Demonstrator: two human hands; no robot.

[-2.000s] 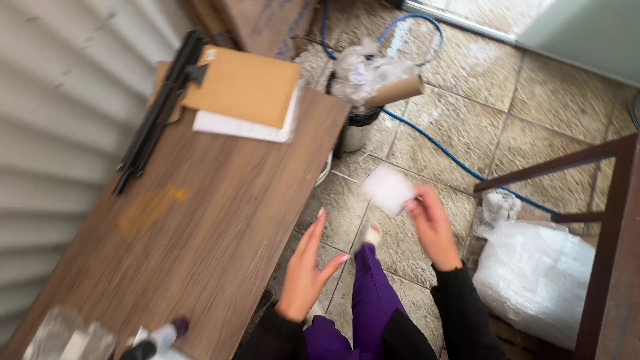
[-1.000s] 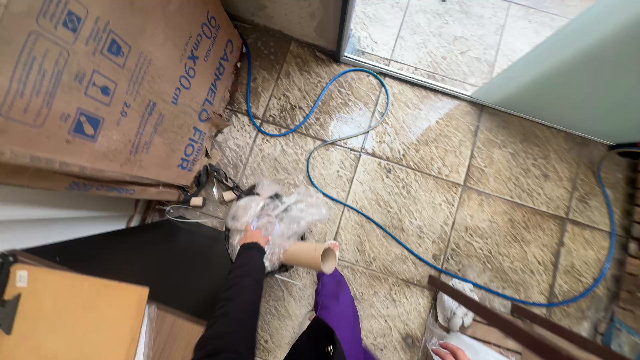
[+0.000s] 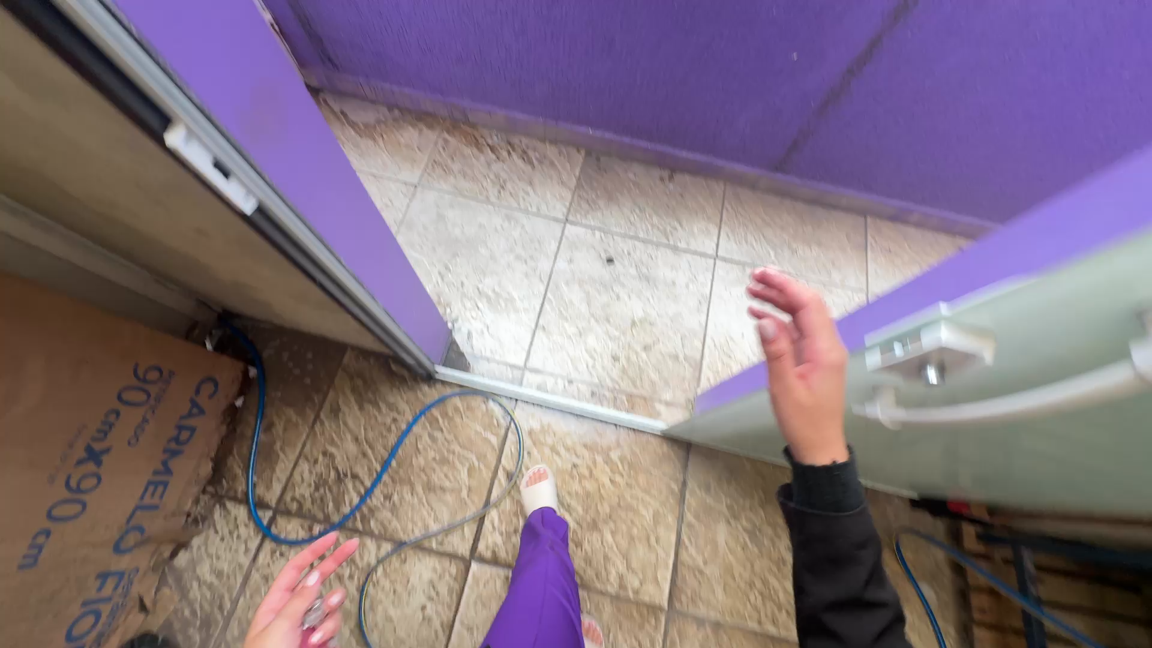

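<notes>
My right hand (image 3: 801,373) is raised in the doorway, fingers apart and slightly curled, holding nothing. It is beside the edge of a glass door (image 3: 810,441) that bears a metal lock (image 3: 931,351) and a white curved handle (image 3: 1017,400); I see no grip on either. Low at the left, my left hand (image 3: 301,598) hangs over the tiled floor with its fingers apart and nothing held; a ring shows on it. A blue hose (image 3: 396,459) loops on the floor near that hand.
A printed cardboard box (image 3: 99,468) stands at the left. A metal door frame (image 3: 297,234) with a white strike plate (image 3: 211,166) rises beside it. The sill (image 3: 585,409) crosses the floor ahead, and a purple wall (image 3: 630,81) stands beyond. Wooden slats (image 3: 1053,576) lie at the lower right.
The view has moved to the doorway. The small white item in my right hand two seconds ago is no longer there. My left hand has left the plastic-filled bin it was at one second ago.
</notes>
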